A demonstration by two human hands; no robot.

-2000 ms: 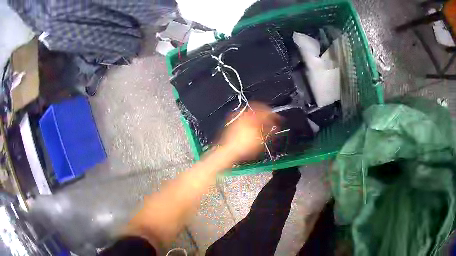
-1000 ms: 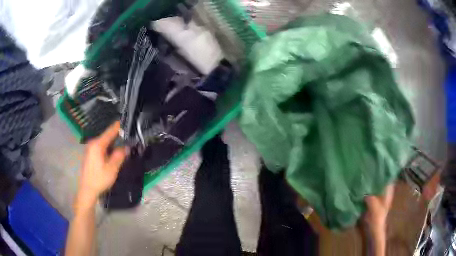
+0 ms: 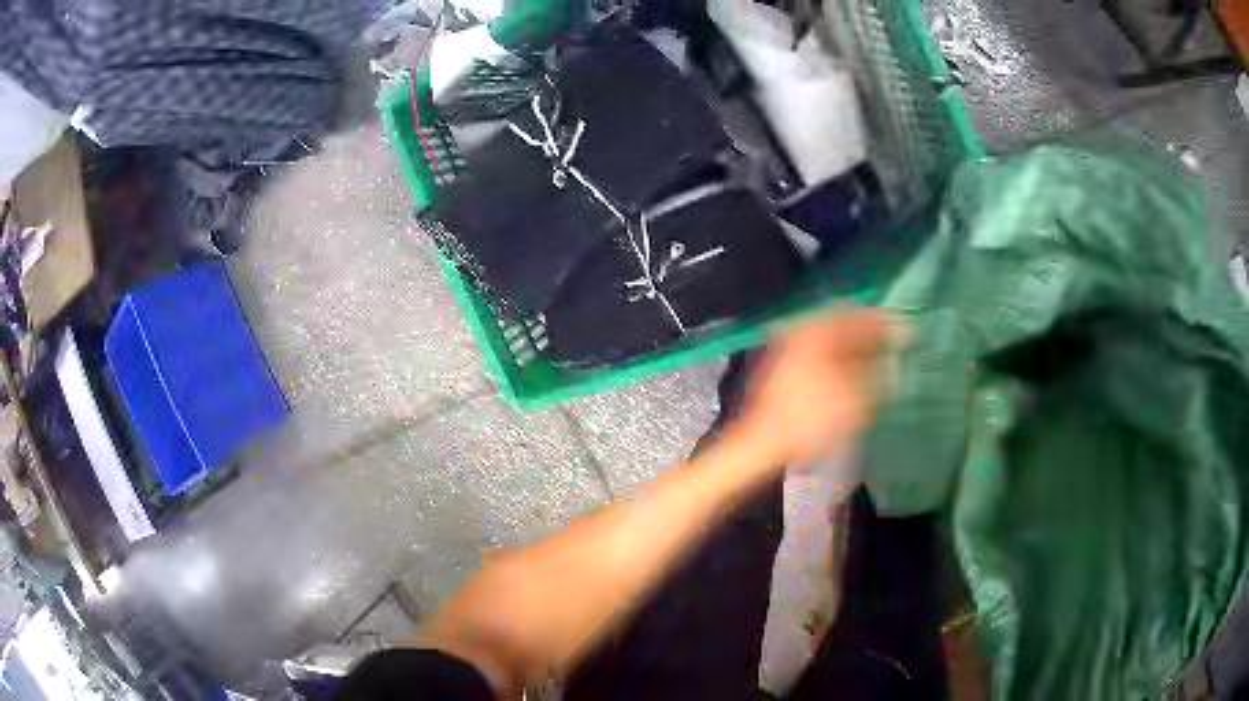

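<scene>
My left hand [image 3: 829, 381] is blurred and lies against the left edge of the green woven sack [image 3: 1096, 452]; its fingers overlap the plastic, and whether they grip it cannot be told. The sack hangs limp with its mouth open, at the right. The green plastic crate [image 3: 514, 373] stands at the top middle. In it lie dark cut-piece bundles [image 3: 637, 117] tied with thin white strips [image 3: 630, 226], and white pieces [image 3: 808, 117] behind them. My right hand is not in view.
A blue plastic bin [image 3: 206, 370] stands on the speckled floor [image 3: 356, 288] at the left, beside a brown cardboard box [image 3: 52, 226]. Dark checked fabric [image 3: 206, 69] is heaped at the upper left. Dark-clothed legs are below the crate. Stool legs [image 3: 1178, 62] show at the upper right.
The view has swung left, so the crate and sack appear further right. My left hand has moved from the crate's near left corner to the sack's edge. My right hand has left the picture.
</scene>
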